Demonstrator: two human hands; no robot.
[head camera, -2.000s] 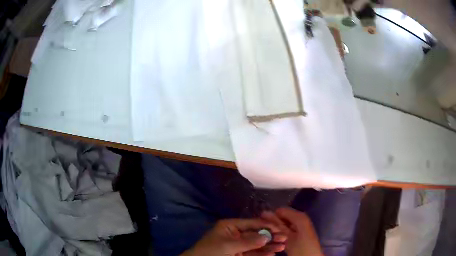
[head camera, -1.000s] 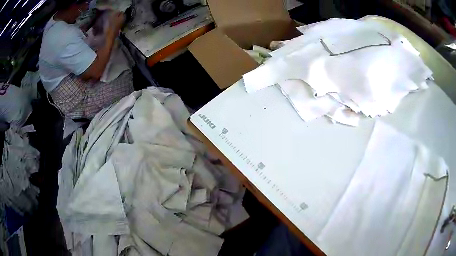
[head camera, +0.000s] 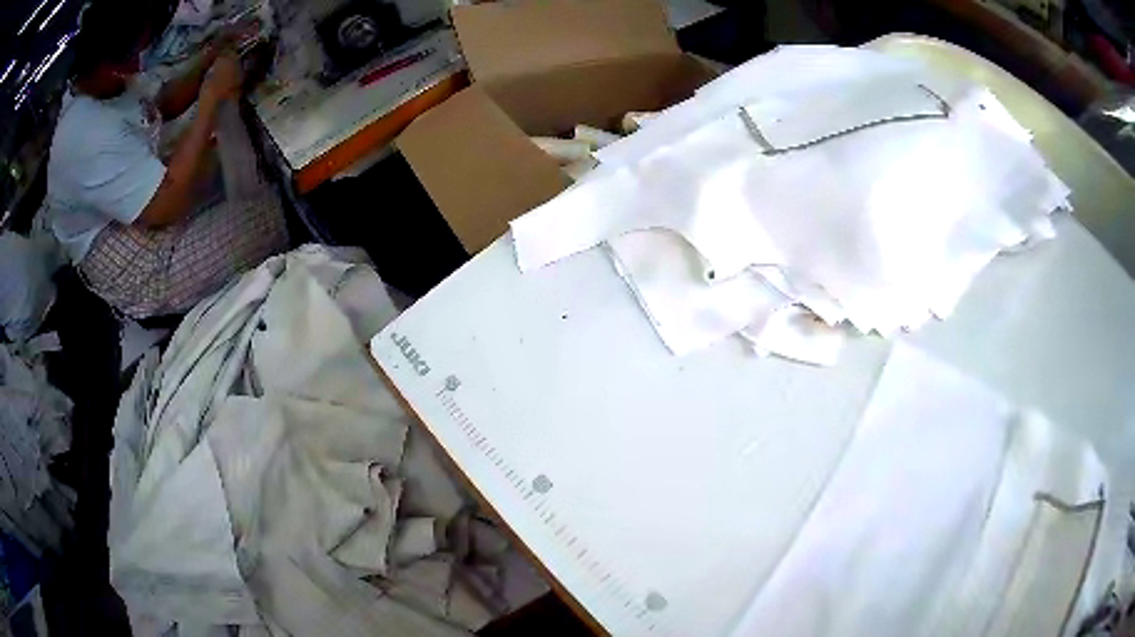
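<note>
Neither of my hands is in the picture. A pile of stacked white cut pieces (head camera: 859, 212) with jagged edges lies on the far part of the white machine table (head camera: 597, 398); a dark angled line shows on its top piece. A white cloth panel (head camera: 871, 498) lies at the lower right, cut off by the picture's edge. A narrow strip (head camera: 1052, 560) outlined by dark and tan lines lies on that panel.
A large heap of whitish cloth (head camera: 286, 460) sits left of the table's wooden edge. An open cardboard box (head camera: 560, 75) stands beyond it. A person (head camera: 137, 187) sits at the upper left beside another table (head camera: 361, 112).
The view has swung from my hands, which held a small round item over my lap, to the table's left side. In the last second the table and box have shifted left in view.
</note>
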